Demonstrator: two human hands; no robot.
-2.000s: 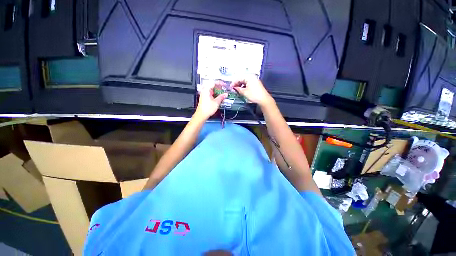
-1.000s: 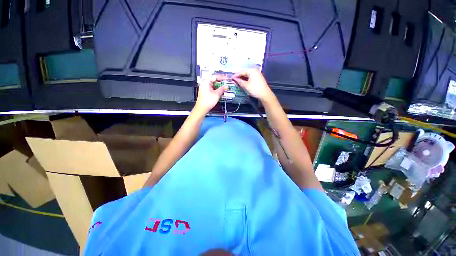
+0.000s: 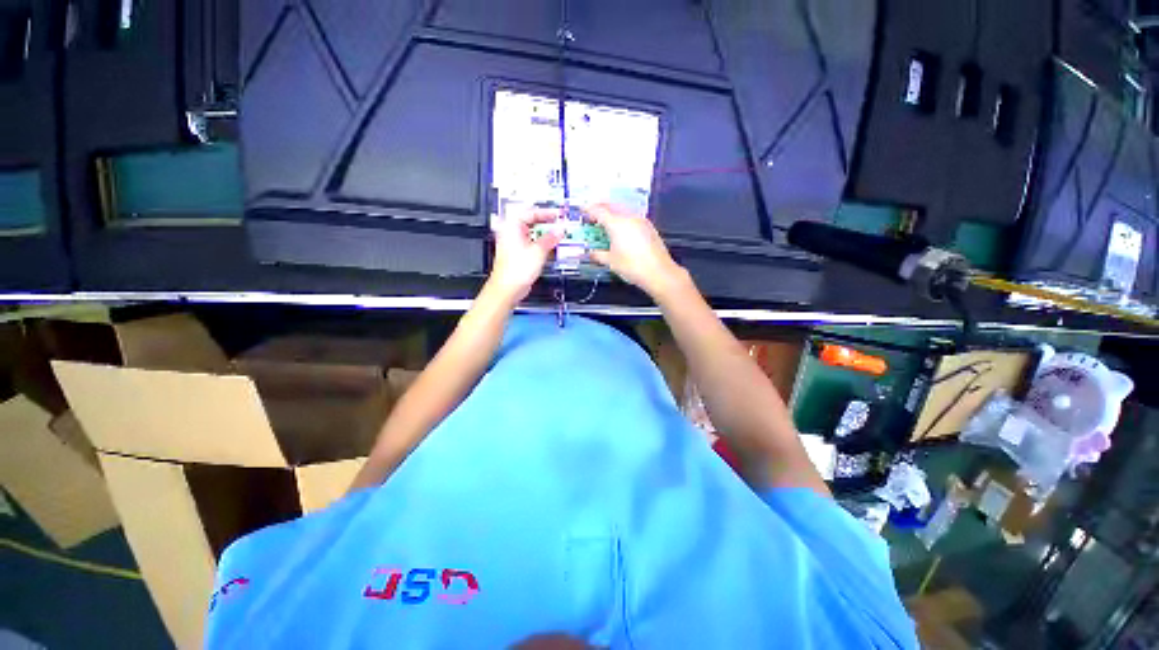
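A large black display rear shell (image 3: 445,114) with moulded ribs lies in front of me. A bright white chassis plate (image 3: 610,140) is at its middle. My left hand (image 3: 519,257) and my right hand (image 3: 633,249) grip opposite ends of a green circuit board (image 3: 590,236) at the plate's lower edge. A black cable (image 3: 563,127) runs from the board between my hands, up over the plate to the panel's top. The fingertips partly cover the board and the cable's end. Thin wires (image 3: 563,300) hang below the board over the near edge.
A black power screwdriver (image 3: 852,245) with a yellow cord lies over the panel's right side. Open brown cartons (image 3: 178,413) stand at the lower left. The green side table (image 3: 824,394) at right holds an orange-handled tool (image 3: 853,358), plastic bags and a white fan (image 3: 1068,394).
The black cable, which hung from my right hand along my forearm, now extends up across the plate. My right hand has moved down onto the board's right end. The screwdriver has shifted slightly left.
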